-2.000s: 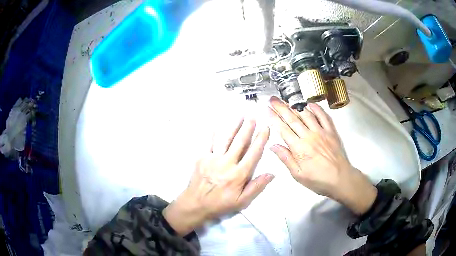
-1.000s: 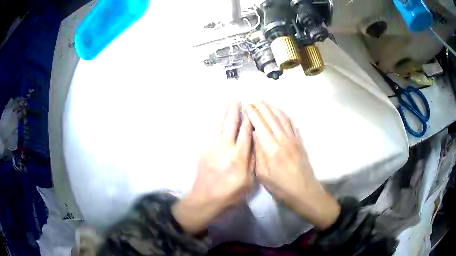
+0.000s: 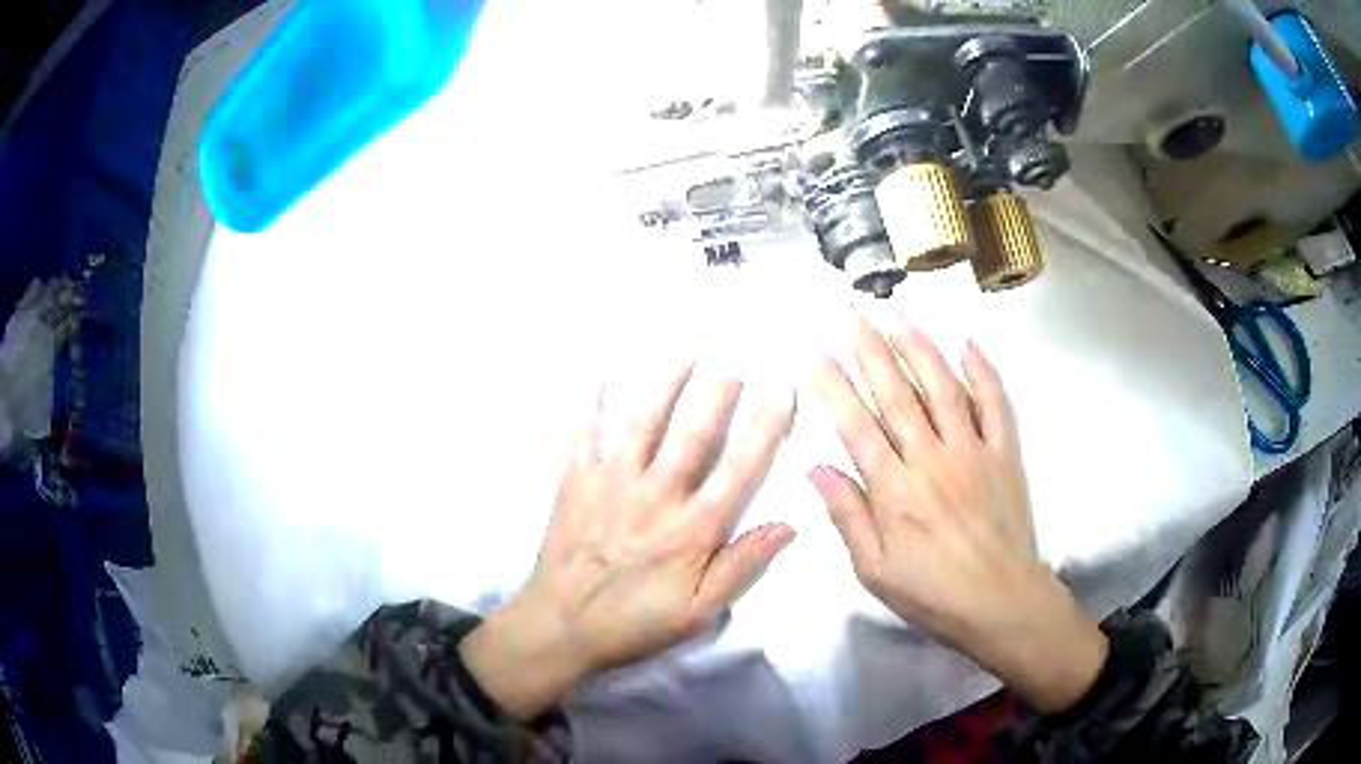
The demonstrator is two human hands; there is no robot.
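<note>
White fabric [image 3: 388, 448] covers the table under both hands, glared out at the left and centre. My left hand [image 3: 642, 523] lies flat on it, palm down, fingers spread. My right hand [image 3: 948, 500] lies flat to its right, fingers spread, fingertips just below the puller assembly [image 3: 896, 135]. That dark metal assembly carries two brass ribbed rollers [image 3: 925, 217]. The needle area [image 3: 724, 194] is washed out by glare, so the needle cannot be made out.
A blue lamp head [image 3: 321, 112] hangs at upper left. A blue clip [image 3: 1303, 87] is at upper right. Blue-handled scissors [image 3: 1272, 373] lie at right. Crumpled white cloth [image 3: 1284, 552] hangs at lower right. Dark blue crates [image 3: 97, 373] stand at left.
Since one second ago, my hands have moved from touching side by side to apart, with fingers spread. The fabric's near edge has shifted. The whole view has also shifted.
</note>
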